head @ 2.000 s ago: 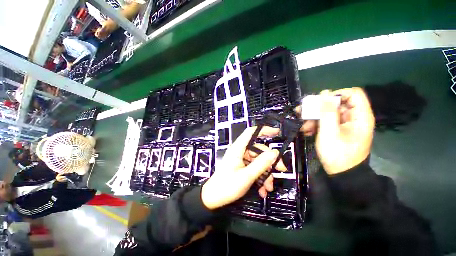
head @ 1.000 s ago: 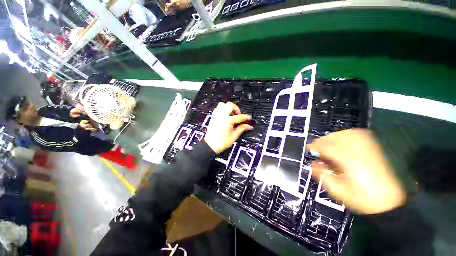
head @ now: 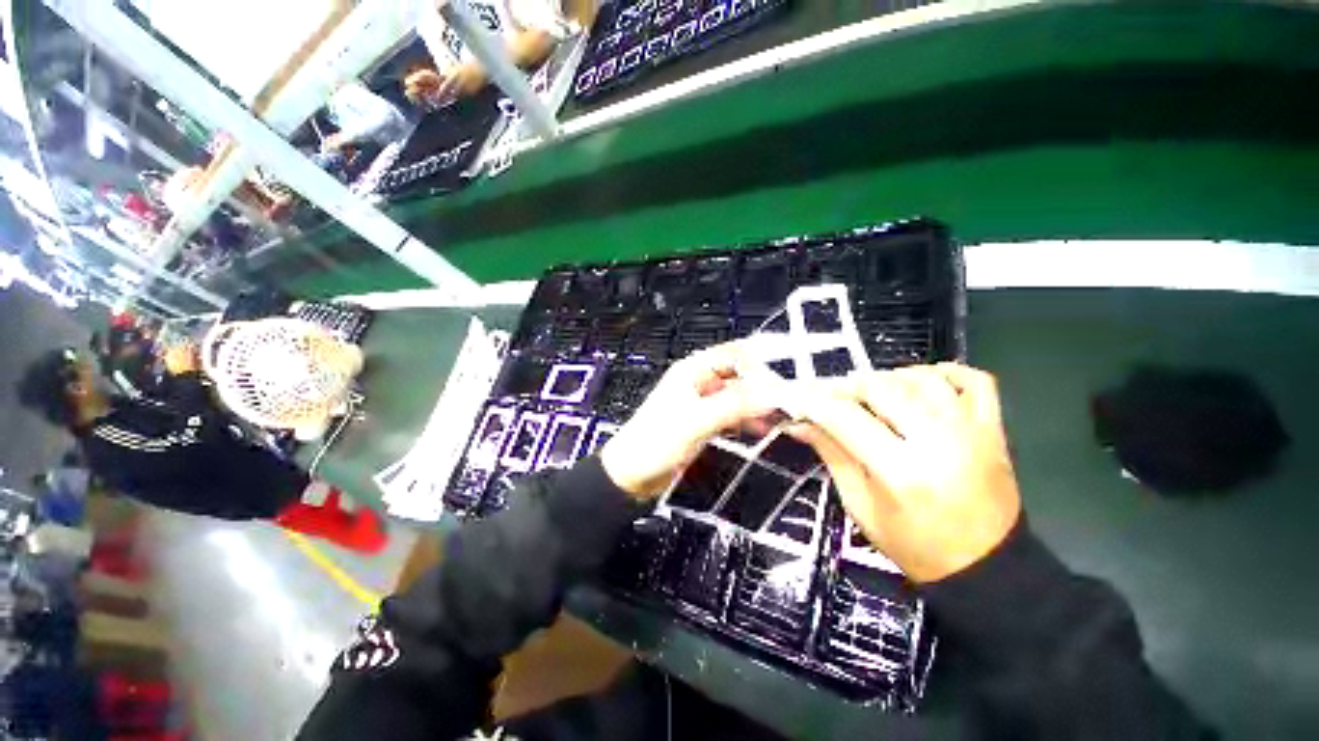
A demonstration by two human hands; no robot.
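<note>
The die-cut adhesive sheet (head: 822, 336), a white grid with black rectangles, is bent up over the tray. My left hand (head: 680, 417) and my right hand (head: 919, 456) meet at its middle, with fingertips pinched on it. The fingertips partly cover each other, so any small piece between them is hidden. The sheet's lower part curves down below my hands. The shiny black blister tray (head: 882, 637) lies under both hands. White-outlined parts (head: 566, 382) sit in its left pockets.
Loose white backing strips (head: 446, 424) lie left of the tray. A black pile (head: 1195, 429) is at the right. The conveyor's white rail (head: 1143, 267) runs behind. A pale fan (head: 284, 374) and a person (head: 174, 449) are at the left.
My hands have come together on the adhesive sheet; a second ago they were apart, left over the tray's parts, right at the sheet's edge. The sheet is now lifted and bent.
</note>
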